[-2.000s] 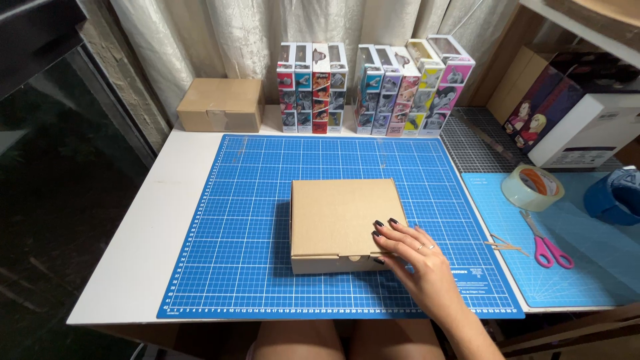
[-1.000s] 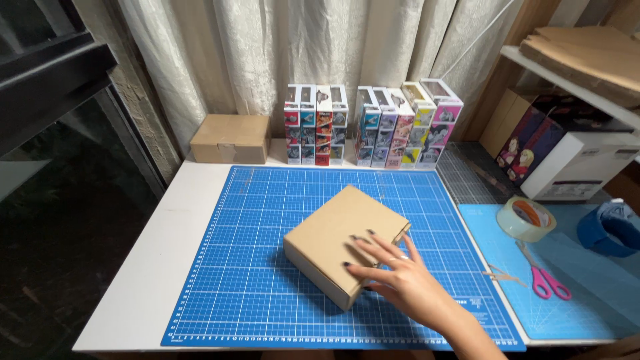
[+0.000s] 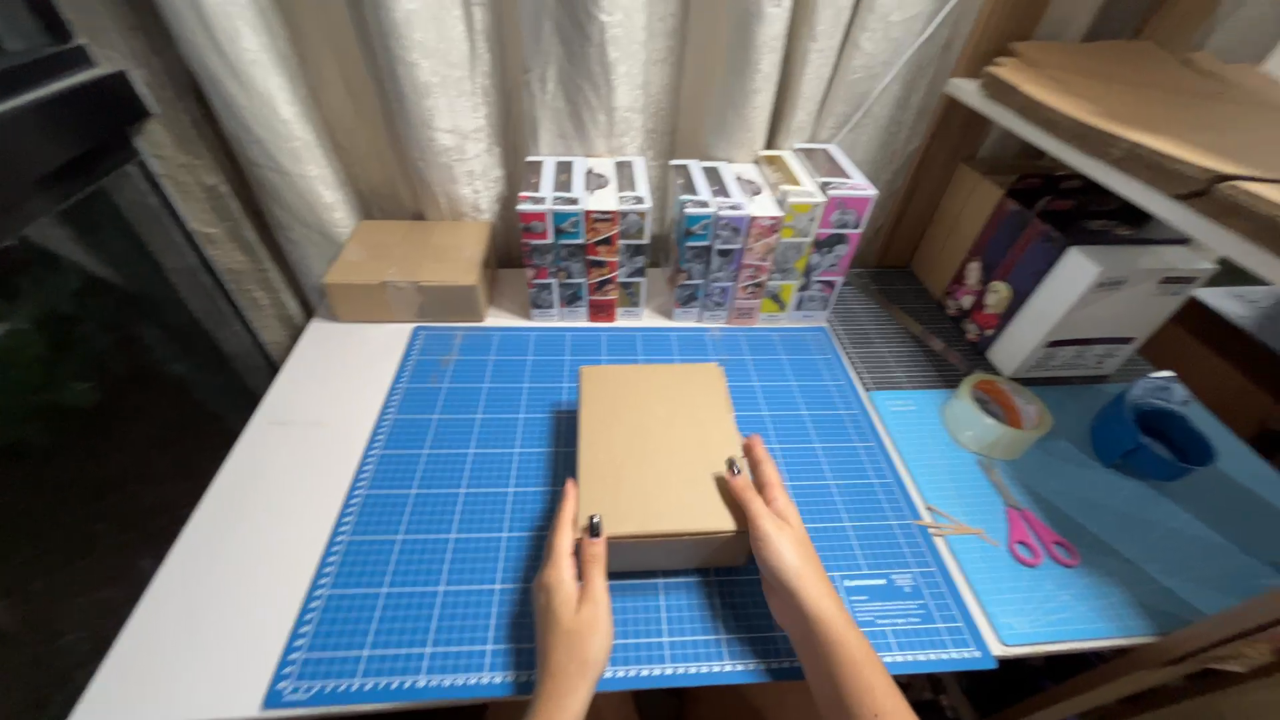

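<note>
A closed brown cardboard box (image 3: pixel 655 450) lies flat on a blue cutting mat (image 3: pixel 480 440), its short side toward me. My left hand (image 3: pixel 577 590) grips the box at its near left corner, thumb against the edge. On the right side of the box, my right hand (image 3: pixel 775 525) holds the near part, thumb on the top edge and fingers along the side. Both palms face inward, with the box between them.
Behind the mat stand a taped cardboard box (image 3: pixel 410 270) and several small window boxes (image 3: pixel 585 240). To the right are clear tape (image 3: pixel 997 415), blue tape (image 3: pixel 1150 430), pink-handled scissors (image 3: pixel 1035 525), rubber bands (image 3: pixel 955 527) and a white box (image 3: pixel 1095 310). Cardboard sheets (image 3: pixel 1140 100) lie on a shelf.
The box has turned on the mat, from its long side toward me to its short side toward me. My left hand, not seen earlier, has come onto the box's left side.
</note>
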